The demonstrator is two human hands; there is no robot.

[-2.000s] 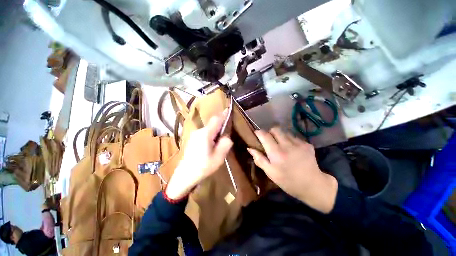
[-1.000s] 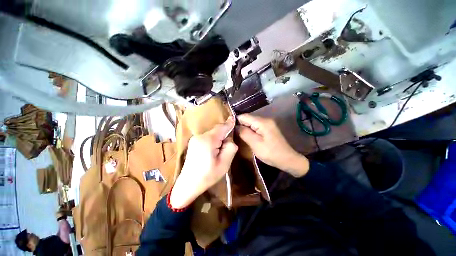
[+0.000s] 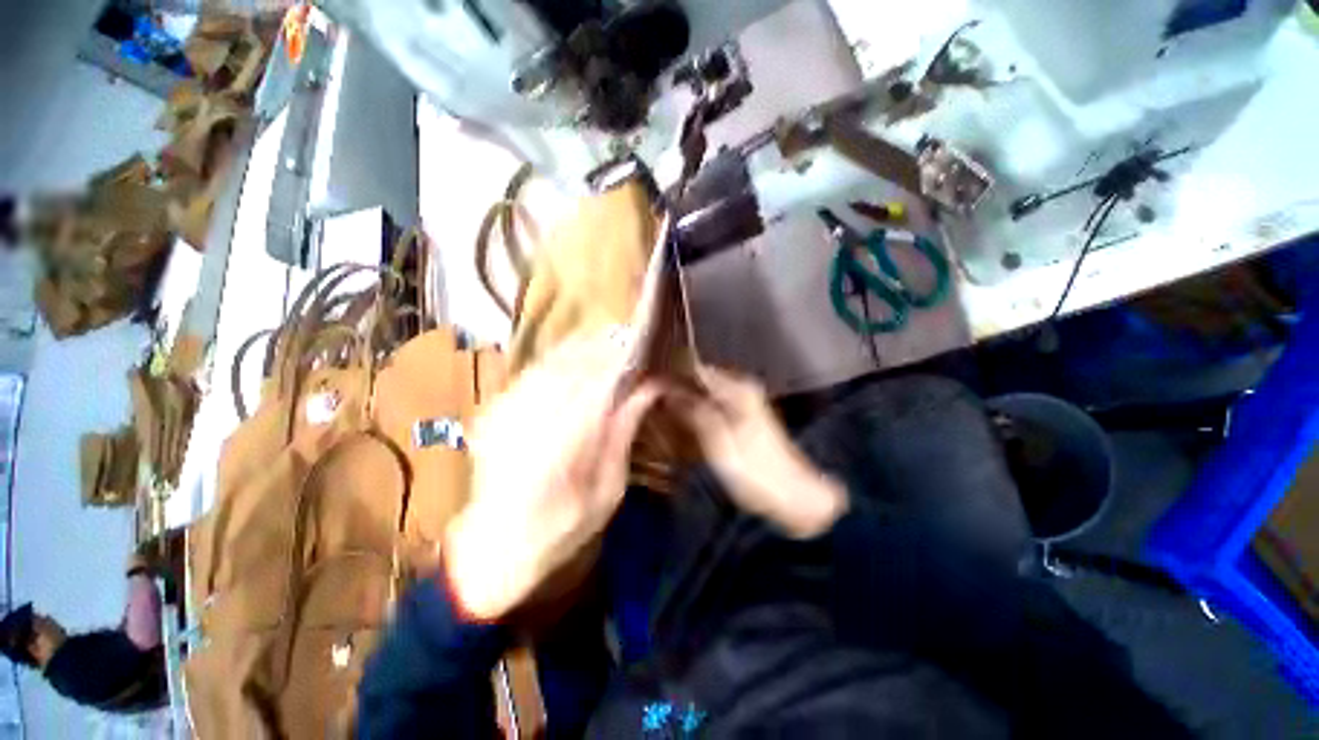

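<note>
A tan-brown handbag body [image 3: 579, 275] runs from under the sewing machine head [image 3: 615, 72] down toward my lap, with a pale panel edge facing up. My left hand [image 3: 543, 448] is blurred and lies on the bag's left side, its fingers against the panel near the edge. My right hand [image 3: 760, 451] is blurred, at the right side of the bag's edge, lower than the needle area. The fingertips of both hands are partly hidden, and whether the right one grips the panel is unclear.
Brown bags with looped handles [image 3: 311, 535] are piled at left. Teal-handled scissors [image 3: 890, 282] and a small yellow-and-black tool [image 3: 878, 211] lie right of the machine. A dark bin [image 3: 1063, 470] and a blue crate [image 3: 1244, 463] stand at right. A person [image 3: 101, 658] is at lower left.
The view has shifted. My hands have moved down along the bag, away from the needle, and are more spread. The bag's lower part no longer hangs open between them.
</note>
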